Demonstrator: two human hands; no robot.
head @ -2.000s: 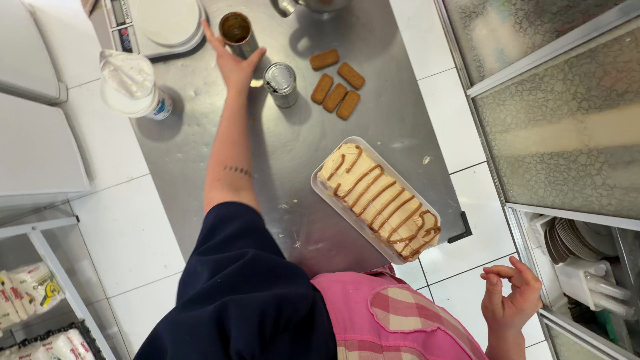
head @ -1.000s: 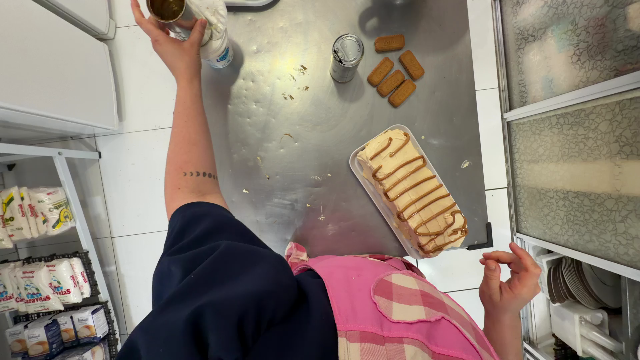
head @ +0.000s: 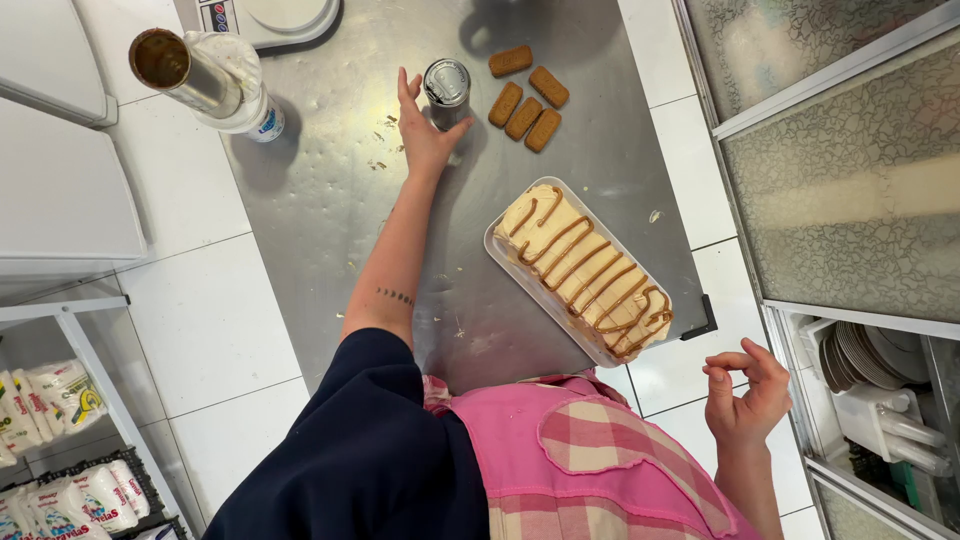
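My left hand [head: 430, 131] is around the lower side of an upright metal can [head: 448, 94], its thumb and fingers on either side; whether they press on it is hard to tell. Just right of the can lie several rectangular brown biscuits [head: 523, 118] on the steel table. Nearer to me, a loaf-shaped cake [head: 585, 270] with cream-coloured frosting and caramel-coloured zigzag lines rests in a white tray [head: 529, 283]. My right hand [head: 748, 394] is raised past the table's right edge, holding nothing, fingers bent. An open, smeared can [head: 184, 75] leans on a white plastic tub [head: 251, 116] at the upper left.
A white kitchen scale [head: 281, 22] stands at the table's far left. The steel table [head: 352, 217] has a black corner guard [head: 701, 319]. On the right are patterned glass doors [head: 847, 172] and stacked plates [head: 874, 356]; shelving [head: 90, 352] with packaged bags is at the lower left.
My left hand has let go of the open can, which is now at the white tub, and has moved right to the upright can. Two seconds ago the open can stood on the table.
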